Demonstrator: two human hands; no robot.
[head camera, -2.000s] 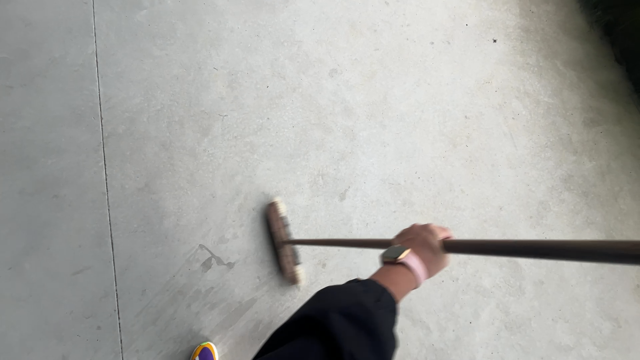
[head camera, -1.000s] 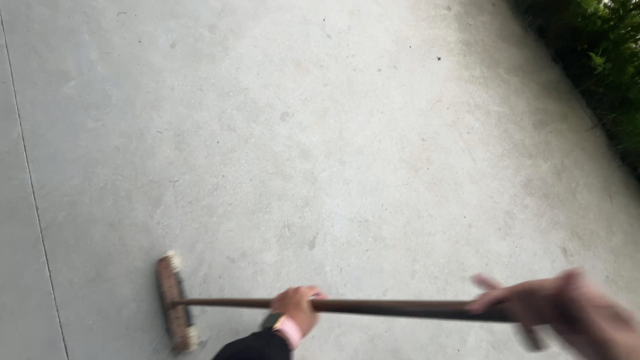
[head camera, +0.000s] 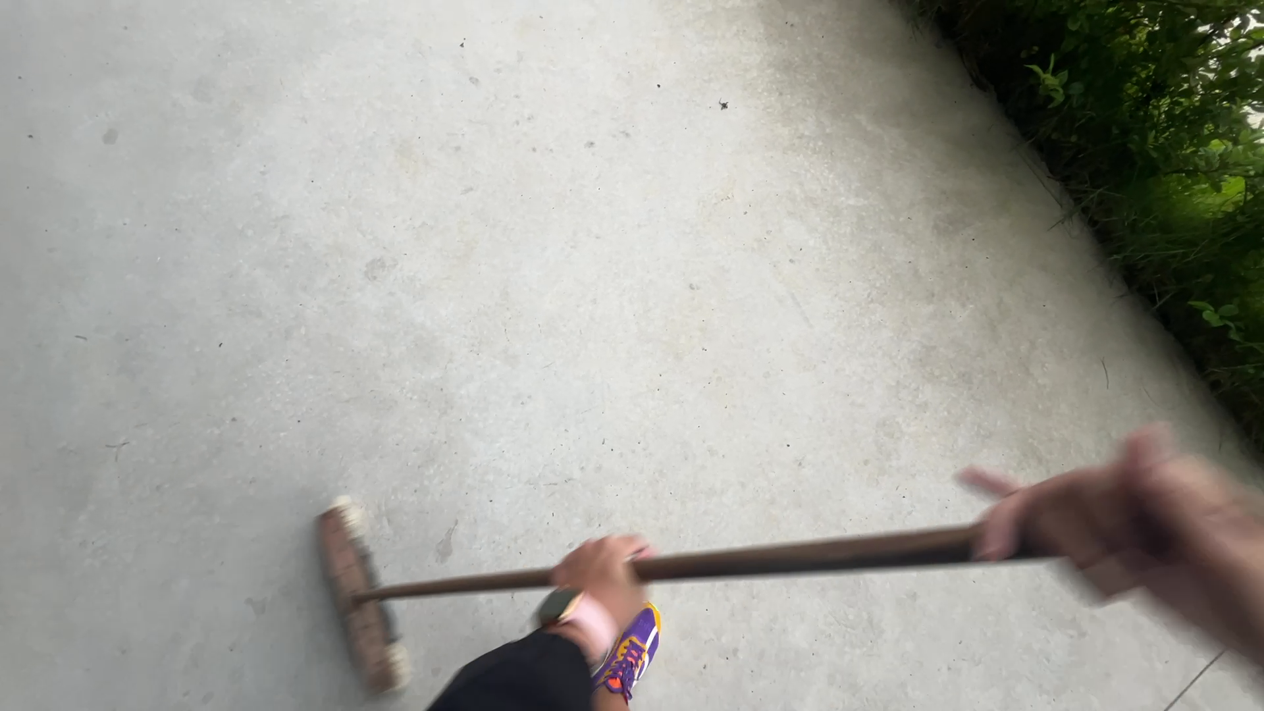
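A push broom with a reddish-brown head (head camera: 357, 597) and pale bristles rests on the concrete at the lower left. Its long brown wooden handle (head camera: 810, 553) runs rightward across the lower part of the view. My left hand (head camera: 600, 578), with a watch on a pink band and a black sleeve, is closed around the handle near the broom head. Farther up, my right hand (head camera: 1096, 523) loosely holds the handle's upper part, some fingers extended; it is blurred, and it hides the handle's end.
Grey concrete paving (head camera: 592, 296) with stains and small specks spreads all around. Green shrubs (head camera: 1145, 168) border its edge at the upper right. A purple and yellow shoe (head camera: 632, 652) stands just below the handle, partly behind my left wrist. A joint line shows at the bottom right.
My right hand, out of view two seconds ago, is now in view on the handle. The view has shifted, bringing in more shrubs. My left hand stays on the handle.
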